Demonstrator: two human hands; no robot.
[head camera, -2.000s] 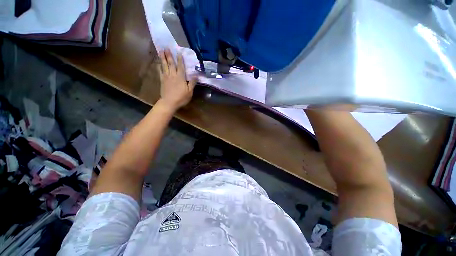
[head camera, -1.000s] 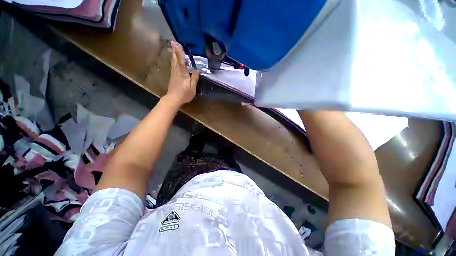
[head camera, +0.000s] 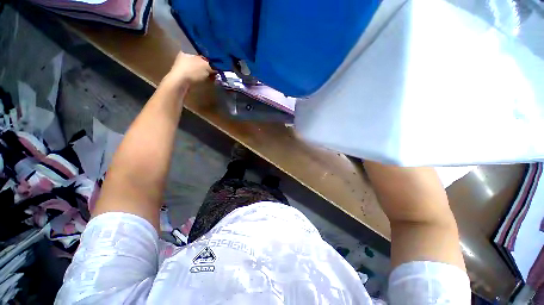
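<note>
The cloth cutter's large blue and white motor head (head camera: 298, 41) fills the upper middle and right of the view. Its metal base plate (head camera: 253, 107) shows below it on the table. A fabric stack (head camera: 274, 97) with a white top and thin striped edge lies beside the base plate, mostly hidden by the head. My left hand (head camera: 194, 67) is at the left side of the machine, fingers curled; what it holds cannot be seen clearly. My right forearm runs up under the white housing, and my right hand is hidden behind it.
The brown table's edge (head camera: 262, 152) runs diagonally in front of me. Cut bundles with striped edges lie at the upper left (head camera: 128, 15) and far right (head camera: 525, 220). Fabric offcuts (head camera: 51, 167) are heaped on the grey floor at left.
My left hand was flat with fingers extended beside the blade area; it has moved left and curled. The base plate shows more. The machine head sits lower and further left in view.
</note>
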